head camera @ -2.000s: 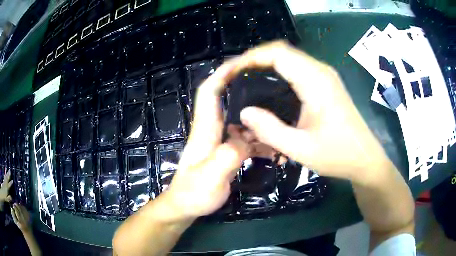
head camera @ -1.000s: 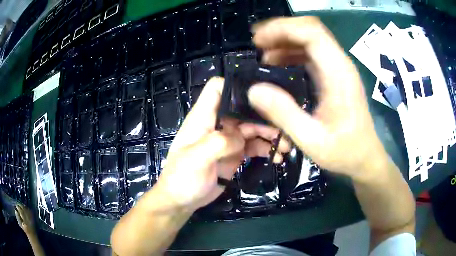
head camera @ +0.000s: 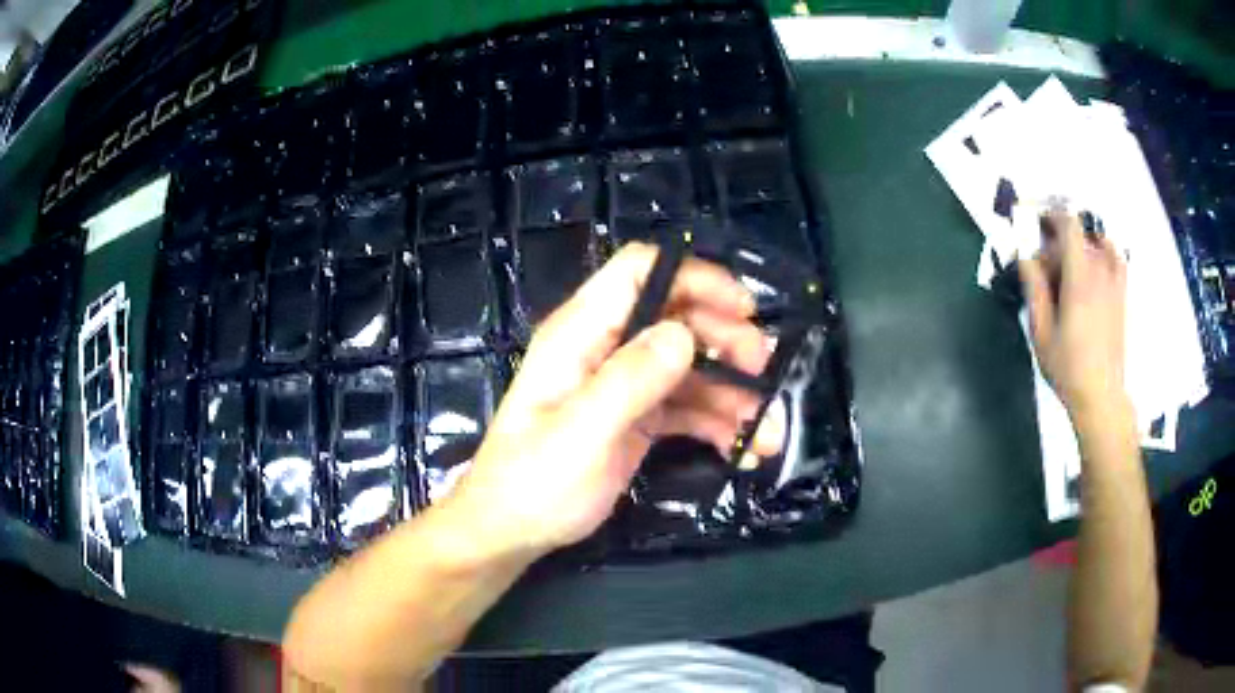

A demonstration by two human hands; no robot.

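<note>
My left hand [head camera: 576, 406] holds a black plastic housing [head camera: 657, 290], a thin dark frame, above the large black blister tray [head camera: 366, 233]. My fingers show through its open window. Its far edge blends into the dark tray behind. My right hand [head camera: 1079, 318] is at the pile of white backing sheets [head camera: 1151, 237] on the right. Its fingertips point down onto the sheets among small dark pieces. Whether they pinch anything cannot be told.
A strip of white-edged die-cut sheets [head camera: 106, 427] lies left of the tray. Another black tray with pale square outlines [head camera: 149, 115] is at upper left. A green conveyor [head camera: 474, 30] runs behind. Part of another person's hand [head camera: 149, 677] shows at lower left.
My right hand has left the housing and moved right to the white pile. My left hand still holds the housing, whose window now looks open. The other person's hand at far left has moved down.
</note>
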